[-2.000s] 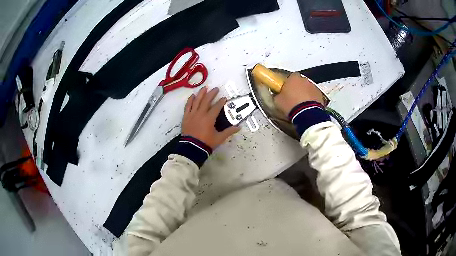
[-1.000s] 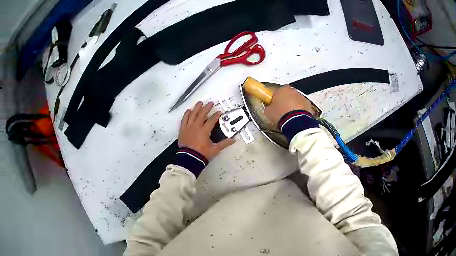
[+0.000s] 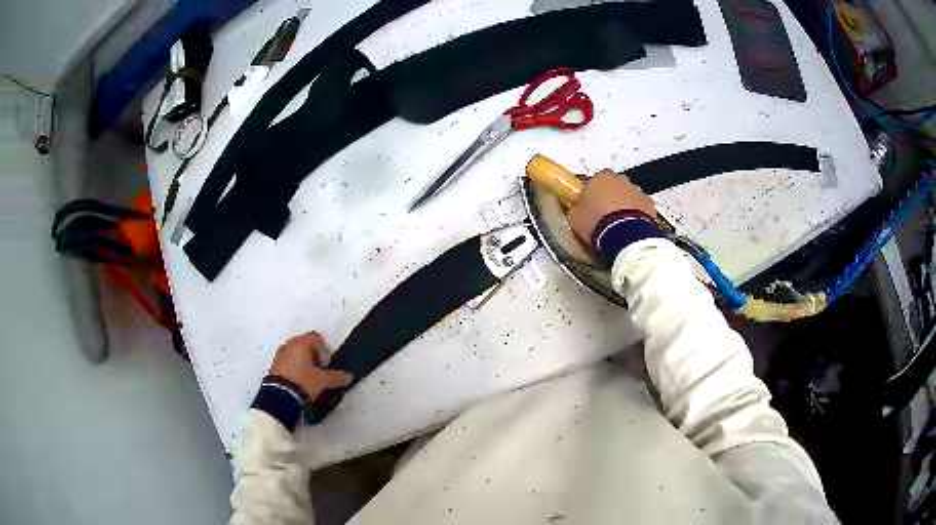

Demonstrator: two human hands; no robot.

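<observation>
A curved black fabric strip [image 3: 416,305] lies across the near part of the white table. It runs into a small silver folder [image 3: 509,249], and a narrower black band [image 3: 729,158] comes out beyond the iron to the right. My right hand [image 3: 611,205] grips the yellow handle of the steam iron [image 3: 554,228], whose tip is beside the folder. My left hand [image 3: 310,366] is at the strip's near-left end, with fingers and thumb on the fabric; part of the fingers is hidden against the strip.
Red-handled shears [image 3: 513,121] lie behind the folder. Wider black pieces [image 3: 411,90] lie at the far side. A dark pad [image 3: 763,48] is at the far right. Small tools [image 3: 269,46] and a pale ring [image 3: 189,136] are far left. A blue hose [image 3: 716,280] trails from the iron.
My left hand has moved from beside the folder down-left to the strip's end, uncovering the strip. The narrow band reaches a little further right of the iron. The view has shifted.
</observation>
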